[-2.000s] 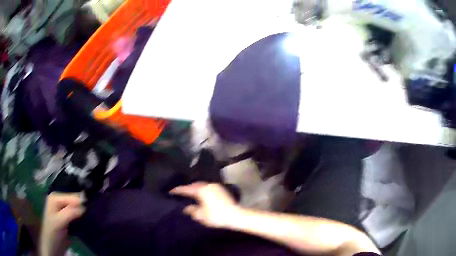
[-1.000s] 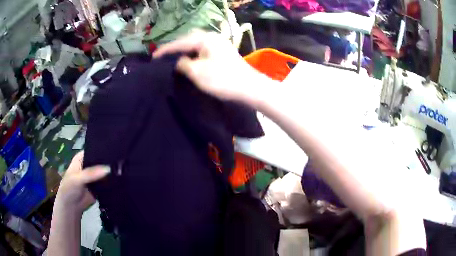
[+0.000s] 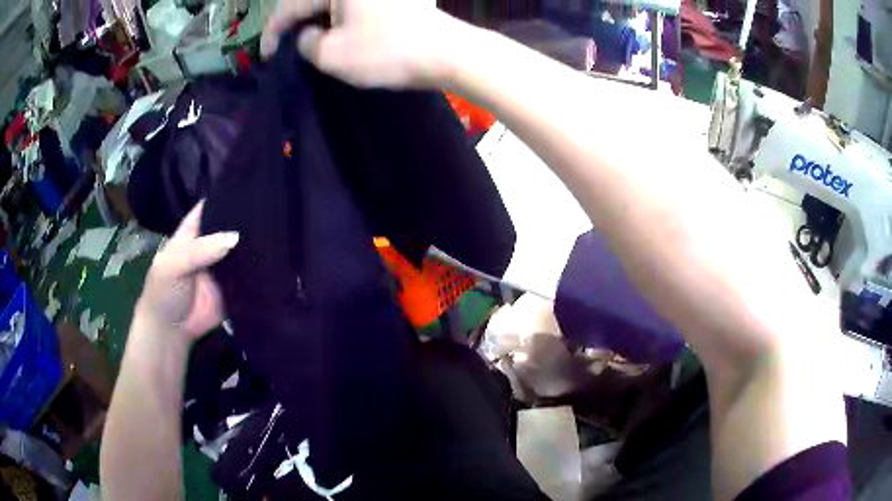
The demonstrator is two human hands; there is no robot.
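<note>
A large dark, near-black garment body [image 3: 303,264] hangs in front of me, from the top of the picture down to my lap. My right hand [image 3: 357,41] grips its upper edge with bent fingers near the top. My left hand [image 3: 191,269] is at its left edge, thumb on the near face, the other fingers partly behind the cloth. A purple cut panel [image 3: 611,303] lies over the front edge of the white table [image 3: 528,186], partly hidden by my right forearm.
An orange crate [image 3: 423,286] shows behind the garment. The white "protex" sewing machine [image 3: 822,171] stands at right, with black scissors [image 3: 814,245] and slim snips [image 3: 804,268] beside it. Tied dark bundles [image 3: 256,445] lie low left. A blue container [image 3: 29,338] is at far left.
From two seconds ago, the garment has risen from my lap into both hands. Since one second ago, my right hand has moved up and left, and my left hand slightly up. The view has shifted.
</note>
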